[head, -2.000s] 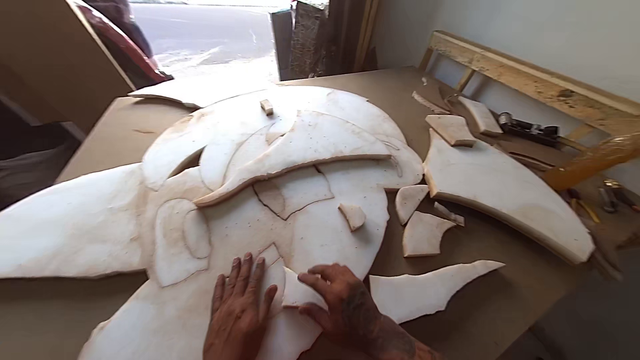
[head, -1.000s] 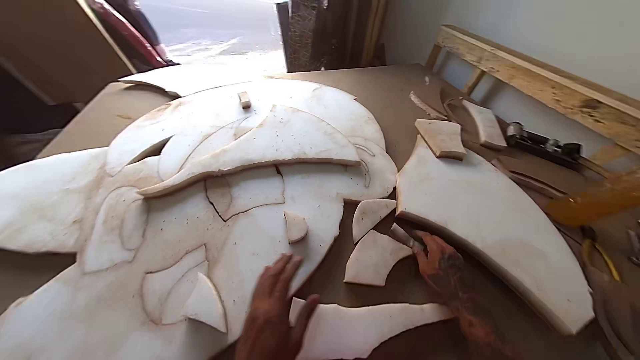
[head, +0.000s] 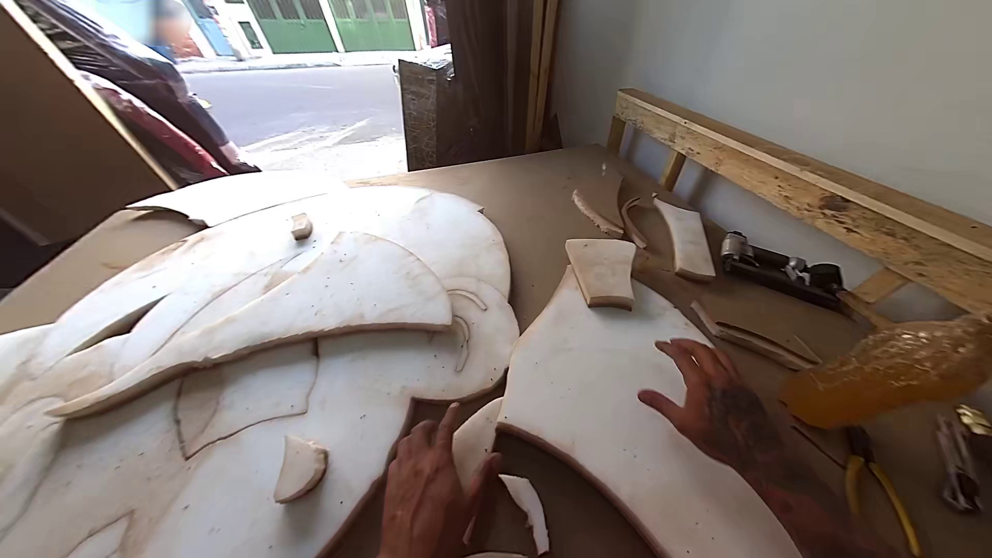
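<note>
White cut foam pieces, some stacked, form a large flat shape (head: pixel 349 387) on the left of the table. A long curved foam piece (head: pixel 364 287) lies across it, with a small half-round piece (head: pixel 301 469) below. My left hand (head: pixel 434 480) is at the lower middle, by a rounded foam piece (head: pixel 477 438); whether it grips that piece is hidden. My right hand (head: pixel 701 387) rests, fingers spread, on or just over a large curved foam panel (head: pixel 597 387). A small tapered block (head: pixel 601 271) sits on the panel's top end. A thin curved scrap (head: pixel 528 508) lies beside my left hand.
On the brown table (head: pixel 542 182) at right are a pneumatic nailer (head: pixel 779 267), foam offcuts (head: pixel 686 236), yellow-handled pliers (head: pixel 872 480) and an amber plastic-wrapped bundle (head: pixel 891 372). A wooden frame (head: pixel 775 163) stands along the wall. A street shows beyond the opening.
My right hand has moved from the small scraps up onto the large curved panel. My left hand has moved right, off the big shape toward the rounded piece. The view has shifted right.
</note>
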